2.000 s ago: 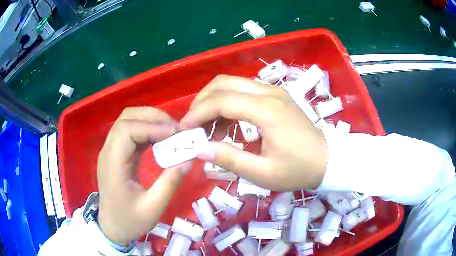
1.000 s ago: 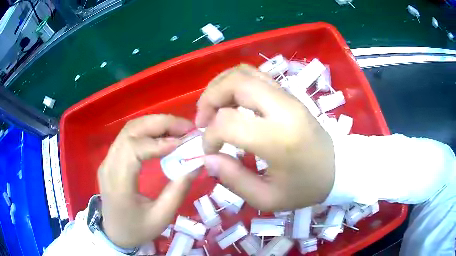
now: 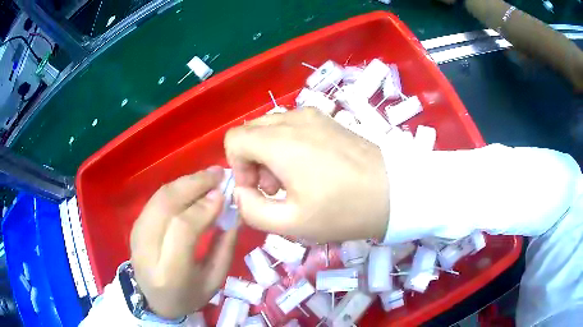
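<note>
My left hand holds a white plastic unit between thumb and fingers above the red parts tray. The unit is turned narrow side towards me and is partly covered by my fingers. My right hand is curled at the unit's right side, its thumb and fingertips touching it. Whether a small part is in the right fingertips is hidden. Many white units with thin leads lie heaped in the tray, at the near side and the far right.
A green conveyor curves beyond the tray and carries a single white unit and small pale pieces. A blue tray is at the left beside white strips. Another person's forearm reaches in at upper right. Wired equipment stands at upper left.
The held unit has turned from its broad face to a narrow side, and my right hand has moved slightly left. Units on the belt have shifted left. Another person's arm has appeared at upper right.
</note>
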